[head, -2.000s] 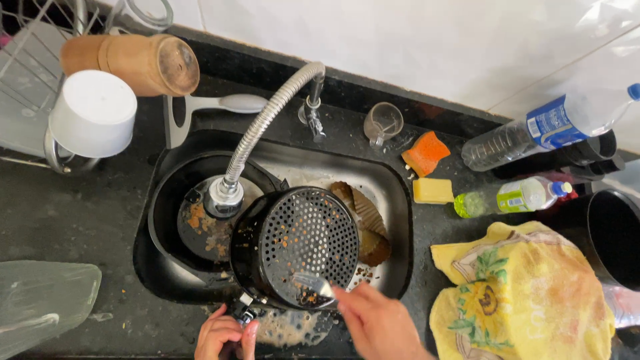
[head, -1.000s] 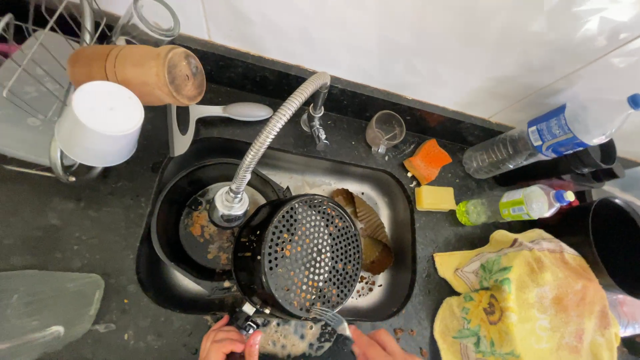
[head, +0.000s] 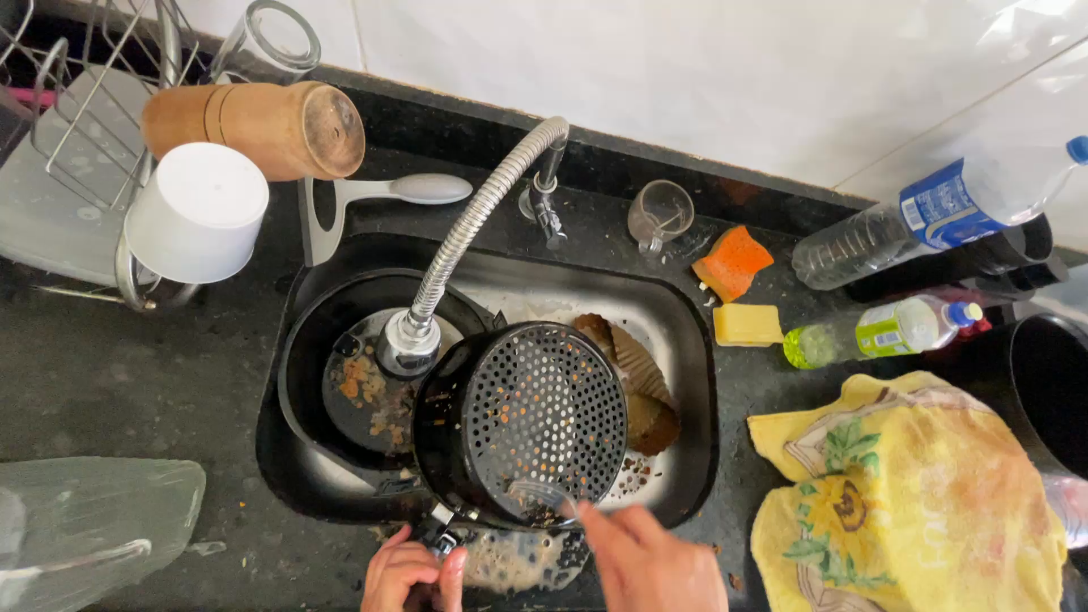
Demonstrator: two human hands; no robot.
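A round black perforated basket [head: 544, 408] lies tilted over the sink, its holed base dotted with orange and brown food bits. My left hand [head: 414, 571] grips the basket's handle [head: 439, 537] at the front edge. In my right hand [head: 650, 557] is a metal fork [head: 544, 495], blurred, its head at the lower rim of the holed base. Left of the basket sits a black pot [head: 319, 416] with murky water and scraps, under the flexible faucet's spout [head: 410, 342]. Crumpled brown ridged paper [head: 637, 374] lies in the sink [head: 680, 314] at the right.
Foamy liquid [head: 518, 561] wets the front counter. Right of the sink are an orange sponge [head: 733, 263], yellow soap bar [head: 748, 325], green-liquid bottle [head: 884, 331], large plastic bottle [head: 926, 212] and yellow cloth [head: 926, 501]. A glass mug [head: 660, 212] stands behind; a dish rack [head: 93, 170] is at left.
My right hand moves the fork about the lower part of the holed base; one second ago it was lower, at the rim. My left hand stays at the handle.
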